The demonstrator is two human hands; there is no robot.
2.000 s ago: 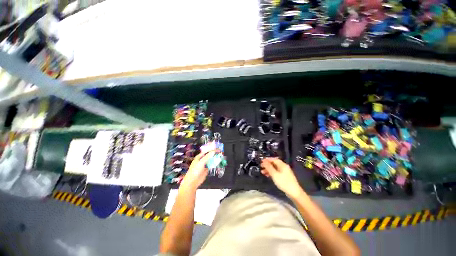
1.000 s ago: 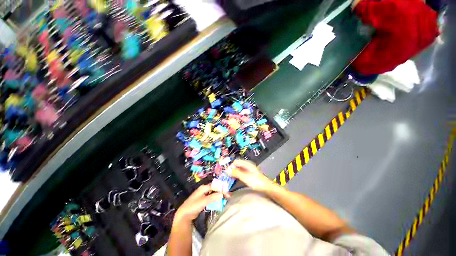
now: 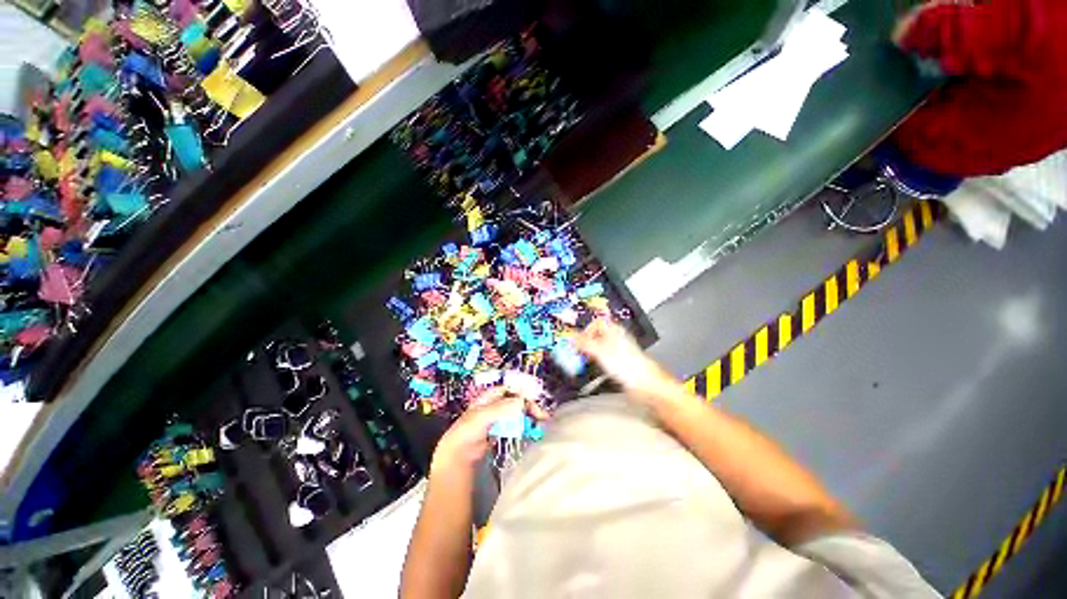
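Note:
My left hand [image 3: 477, 427] holds a clipped assembly [image 3: 510, 419] with light blue and pink clips and silver wire handles, low in front of my body. Its dark part is mostly hidden. My right hand [image 3: 614, 355] is apart from it, over the near right side of the clip heap, with a blue binder clip [image 3: 569, 356] at its blurred fingertips. The heap of coloured binder clips [image 3: 497, 307] lies in a black tray. Unclipped black parts [image 3: 307, 439] lie in the left tray, beside rows of clipped assemblies [image 3: 179, 474].
A shelf at upper left bears a tray of clips [image 3: 88, 176]. A brown block [image 3: 603, 158] and white sheets [image 3: 778, 82] are on the green bench. A person in a red top [image 3: 995, 88] is at upper right. Yellow-black tape [image 3: 807, 316] crosses the floor.
The view has turned rightward from the left tray. My hands, together on the assembly a second ago, are now apart; my right hand has moved right with a blue clip.

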